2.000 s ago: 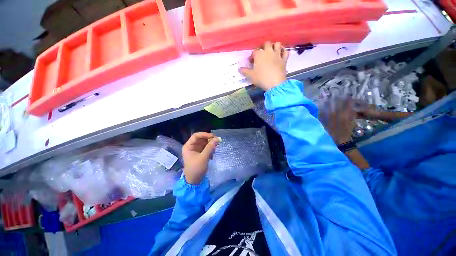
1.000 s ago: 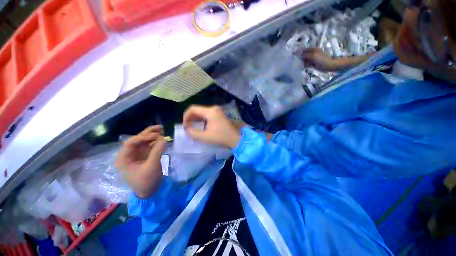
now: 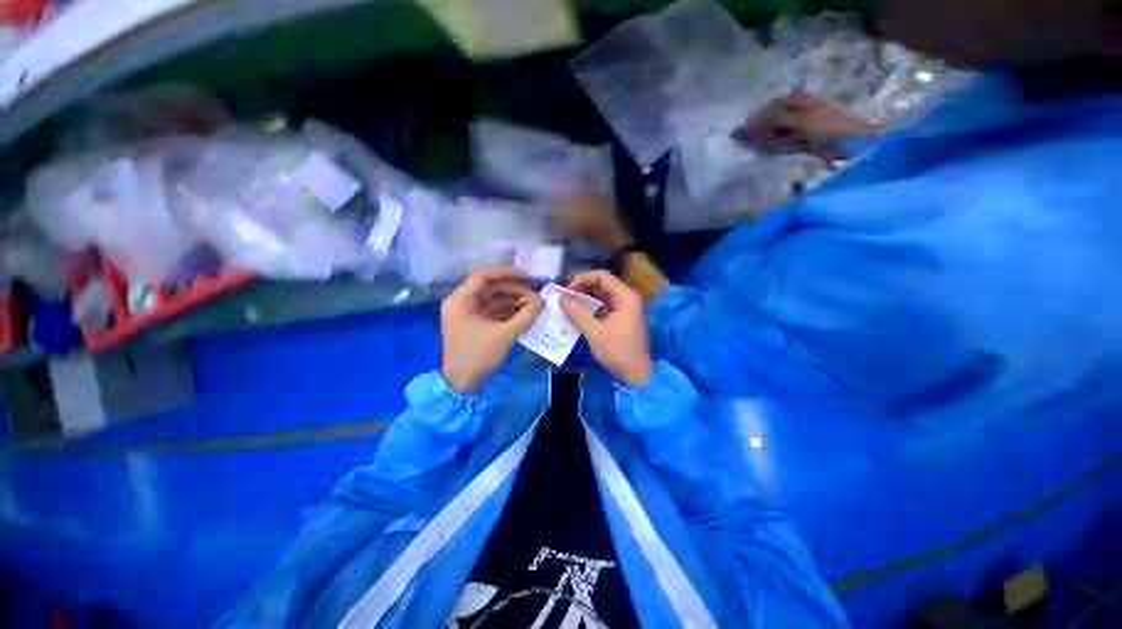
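Note:
A small white paper label (image 3: 554, 329) with printed marks is held in front of my chest, one corner pointing down. My left hand (image 3: 482, 329) pinches its left edge between thumb and fingertips. My right hand (image 3: 615, 327) pinches its right edge the same way. Another small white paper (image 3: 539, 259) shows just above my fingertips. Whether a bit of tape is under my fingers cannot be told.
Clear plastic bags (image 3: 246, 215) lie heaped on the shelf at left, above a red parts bin (image 3: 172, 307). A co-worker in a blue smock (image 3: 886, 246) is close at right, with hands near more bags (image 3: 671, 74). A yellow paper sheet (image 3: 517, 25) hangs at top.
The view has swung down, away from the bench top and tape roll. My hands have come together in front of my chest, now both on the white label.

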